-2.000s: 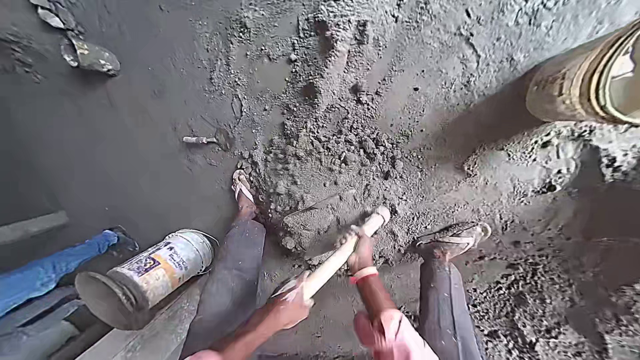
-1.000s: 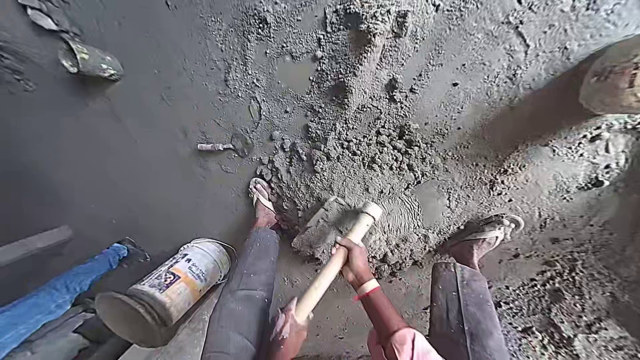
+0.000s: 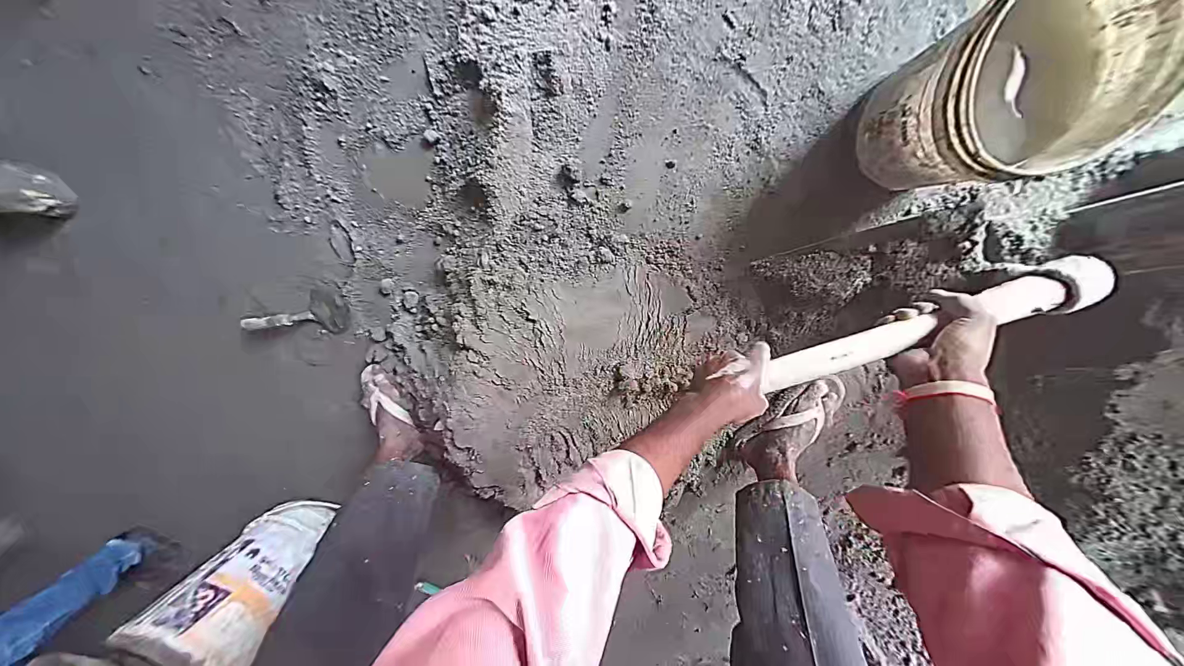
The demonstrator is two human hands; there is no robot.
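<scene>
A long pale wooden handle point(image 3: 846, 356) runs between my hands, slanting up to the right. My left hand point(image 3: 735, 387) closes round its lower end, above my sandalled foot. Farther up the shaft, my right hand point(image 3: 953, 340) grips it near the collar at the tool's head. The blade on that head is mostly hidden, so its exact shape cannot be told. Left of my hands lies a spread heap of wet grey mortar point(image 3: 555, 370), with a smooth wet patch on its surface. A small trowel point(image 3: 296, 316) rests on the wet floor beyond my left foot.
A tall, stained bucket point(image 3: 925, 111) with an object inside stands at the upper right. A white bucket point(image 3: 236, 592) with printing is beside my left leg. Another person's blue trouser leg point(image 3: 69, 587) shows at the lower left. A grey container point(image 3: 35, 191) lies at the left edge.
Both hands have moved right with the handle, from over the mortar heap to its right side. The tool's head has left the heap. The view has shifted somewhat.
</scene>
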